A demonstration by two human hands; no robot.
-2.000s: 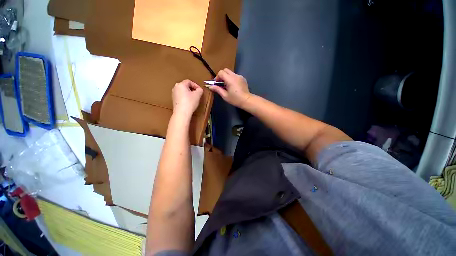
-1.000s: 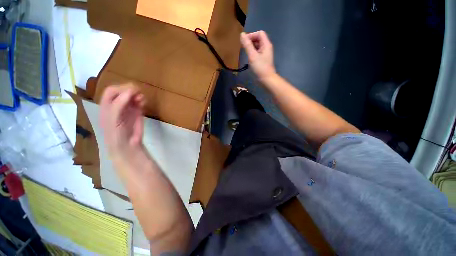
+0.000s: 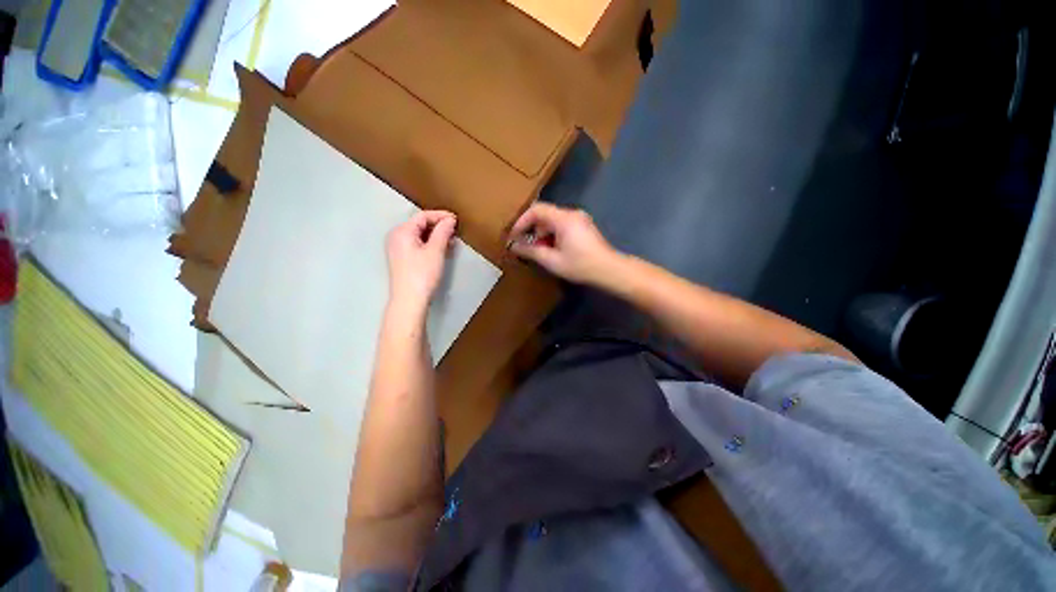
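A brown leather panel point(image 3: 446, 110) with a sewn seam line lies in front of me, and a large off-white board point(image 3: 307, 243) lies against its near edge. My left hand point(image 3: 419, 249) is at the line where board and leather meet, thumb and fingertips pinched together. Whether a thread is between them is too small to tell. My right hand point(image 3: 562, 243) is just right of it at the panel's near right corner. Its fingers are curled around a small dark tool, probably thread snips, mostly hidden by the fingers.
Yellow strips on boards point(image 3: 127, 399) lie at lower left. Blue-rimmed trays point(image 3: 151, 41) and crinkled clear plastic point(image 3: 87, 162) are at upper left. An orange-yellow card point(image 3: 567, 16) lies on the leather at the top. Grey floor point(image 3: 741, 150) is at right.
My hands, apart one second ago, are close together again at the panel's near edge. The view has turned and shifted. The black looped cord seen before no longer shows.
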